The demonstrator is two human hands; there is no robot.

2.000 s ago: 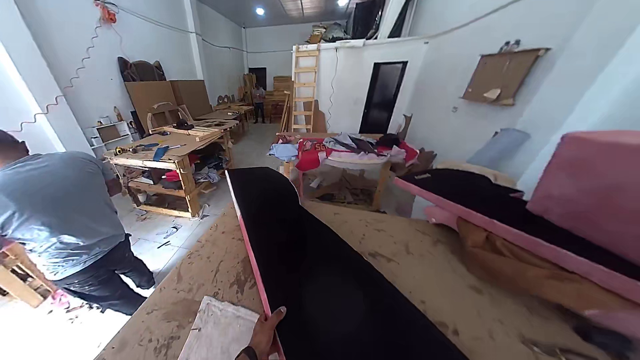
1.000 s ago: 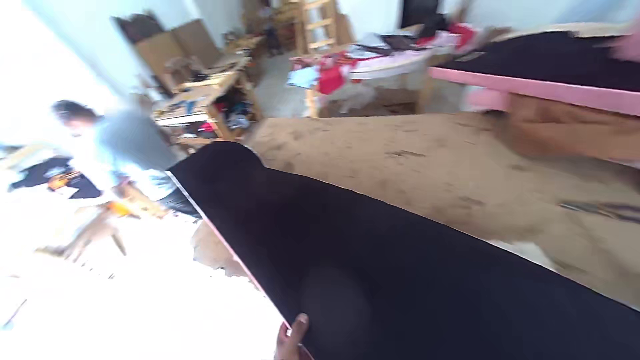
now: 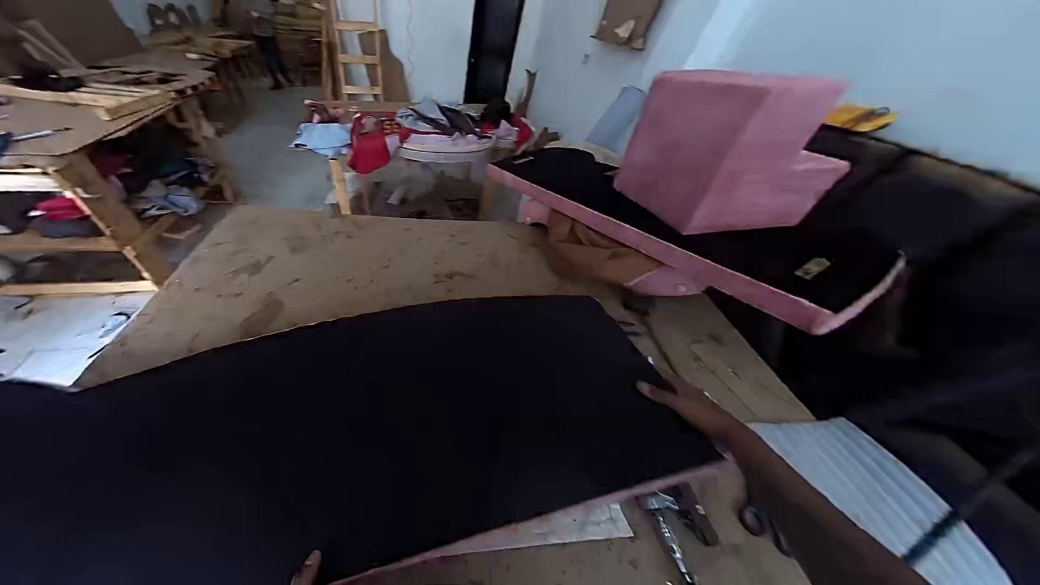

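Note:
A long panel (image 3: 390, 406) with a black face and pink edges lies tilted over the wooden worktable (image 3: 390, 252). At its right end my right hand (image 3: 691, 406) grips the edge, the thumb or fingertips on the black face. Only a fingertip or two of my left hand (image 3: 307, 567) shows, at the panel's near edge; the rest is out of frame. Below the panel's right end lie a metal tool with a shiny handle (image 3: 673, 543) and the dark handles of what look like scissors (image 3: 756, 520). A white sheet (image 3: 561, 528) is partly under the panel.
Behind on the right, another black-and-pink panel (image 3: 585, 211) carries a pink upholstered block (image 3: 715, 154). White ribbed material (image 3: 877, 496) lies at the lower right. A cloth-covered table (image 3: 447, 150), a wooden ladder (image 3: 357, 57) and a workbench (image 3: 57, 138) stand beyond. A person (image 3: 266, 45) stands far back.
The panel has swung round and now lies across the view. My right hand has come into view at its right end. The view has turned right, and the nearby co-worker is out of frame.

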